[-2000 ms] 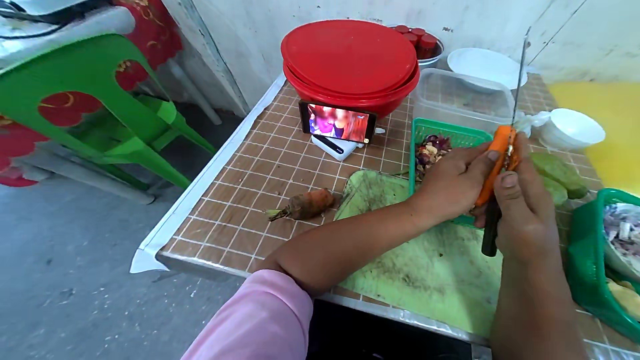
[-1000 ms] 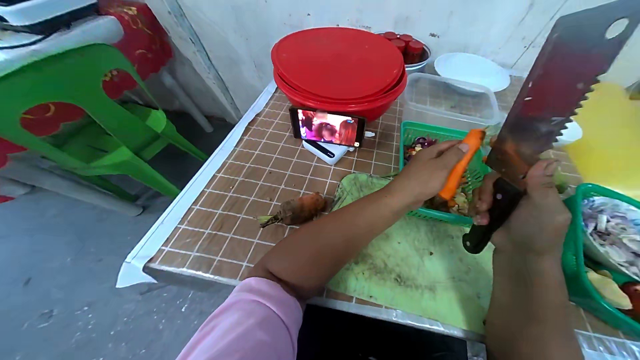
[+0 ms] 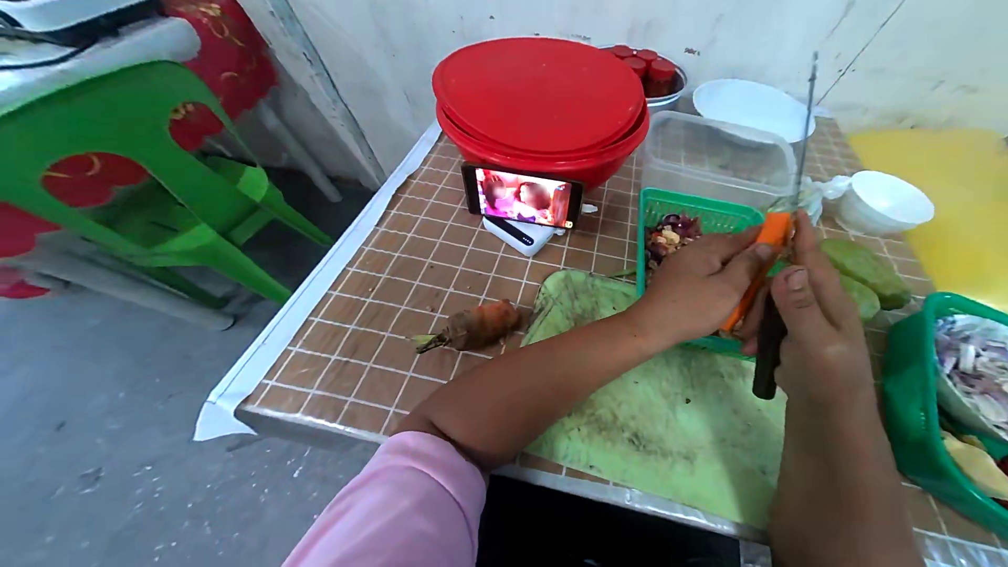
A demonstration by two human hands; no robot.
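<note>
Over the green plastic basket (image 3: 709,206) of vegetable scraps, my left hand (image 3: 701,276) grips an orange carrot (image 3: 774,236). My right hand (image 3: 819,315) holds a wide knife (image 3: 806,126) by its dark handle (image 3: 768,346); the blade points up, seen nearly edge-on, close beside the carrot. Below both hands lies a worn light-green cutting board (image 3: 654,417). An unpeeled carrot (image 3: 476,324) with a green stem end rests on the tiled tabletop, left of the board.
A smartphone (image 3: 522,197) leans by a lidded red bowl (image 3: 543,94). Behind the basket are a clear plastic container (image 3: 717,153) and white bowls (image 3: 883,201). Green vegetables (image 3: 866,272) and a green basket (image 3: 906,394) of sliced onion are at right. A green chair (image 3: 142,165) stands left.
The knife was broadside to view one second ago and now shows nearly edge-on, its blade beside the carrot. My left hand keeps its hold on the carrot.
</note>
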